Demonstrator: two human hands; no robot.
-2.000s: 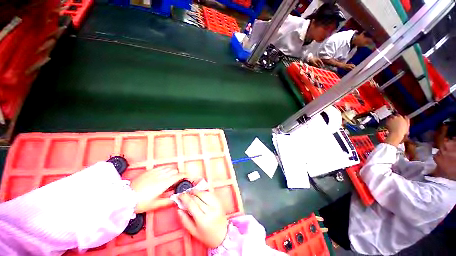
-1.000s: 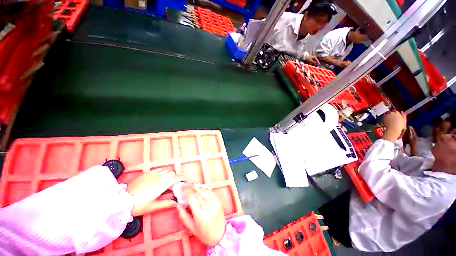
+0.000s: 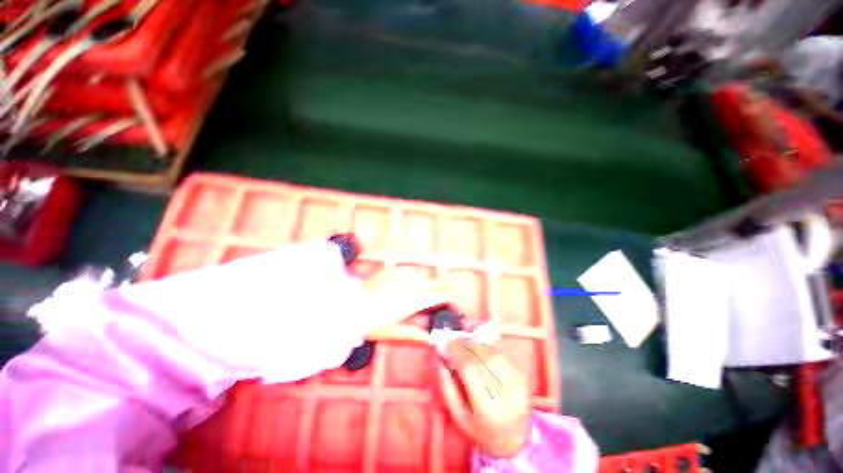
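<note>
My left hand [image 3: 399,301] reaches in from the left over the orange-red parts tray [image 3: 545,323] and holds a black watch head [image 3: 445,321] at its fingertips. My right hand [image 3: 490,393] pinches a small white wiping cloth [image 3: 482,334] against that watch head. A second watch head [image 3: 344,248] lies in the tray just above my left sleeve. A third watch head [image 3: 359,356] shows just below the sleeve, partly covered by it. The picture is blurred, so the exact finger contact is hard to see.
Stacked trays with pale straps [image 3: 139,83] stand at upper left, above a small red parts box [image 3: 42,217]. Crumpled clear-white film [image 3: 79,294] lies by my left sleeve. A blue pen [image 3: 578,293], paper slip [image 3: 624,296], white block [image 3: 593,334] and record sheets [image 3: 695,319] lie right.
The view has swung left, so the tray and both hands appear further right and the stacked trays show more. The black watch head shows again between my fingers beside the cloth.
</note>
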